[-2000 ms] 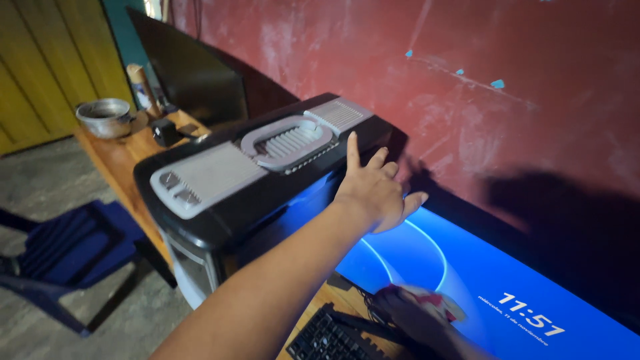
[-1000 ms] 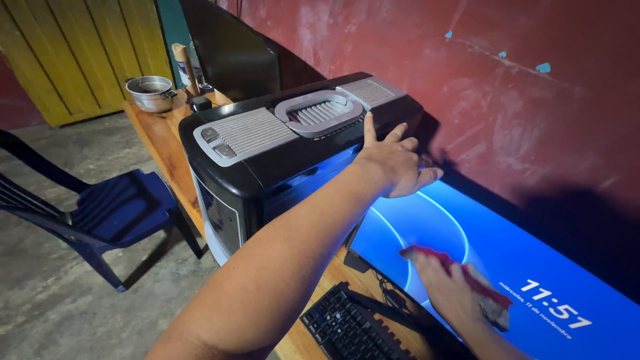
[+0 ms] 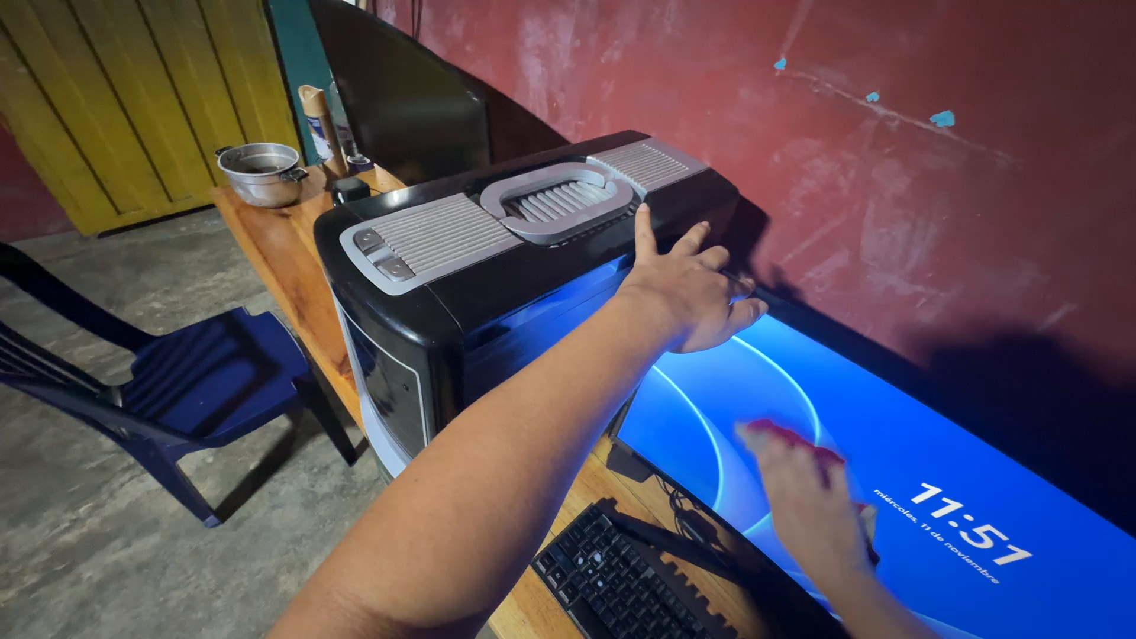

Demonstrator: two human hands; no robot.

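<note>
My left hand (image 3: pixel 692 288) is spread at the upper left corner of a lit monitor (image 3: pixel 932 435), its fingers reaching toward the top edge of a black computer tower (image 3: pixel 568 266) with grey ribbed panels. Nothing is held in it; whether the fingertips touch the tower I cannot tell. Against the blue screen, left of the clock digits, my right hand (image 3: pixel 812 506) holds a red and pale cloth (image 3: pixel 799 441). That hand is blurred and hides part of the cloth. Below the screen lies a black keyboard (image 3: pixel 612 577), partly cut off by the frame's lower edge.
The wooden table (image 3: pixel 284 284) carries a metal pot (image 3: pixel 264 175), a spray can (image 3: pixel 321 133) and a dark panel-like screen (image 3: pixel 408 98) behind the tower. A blue plastic chair (image 3: pixel 213 373) stands on the concrete floor at the left. A red wall (image 3: pixel 674 80) rises behind the monitor.
Over the screen, my right hand with the cloth has shifted from the lower edge, where the oldest frame shows it, farther onto the display. My left hand stays at the monitor's corner. The view has shifted somewhat.
</note>
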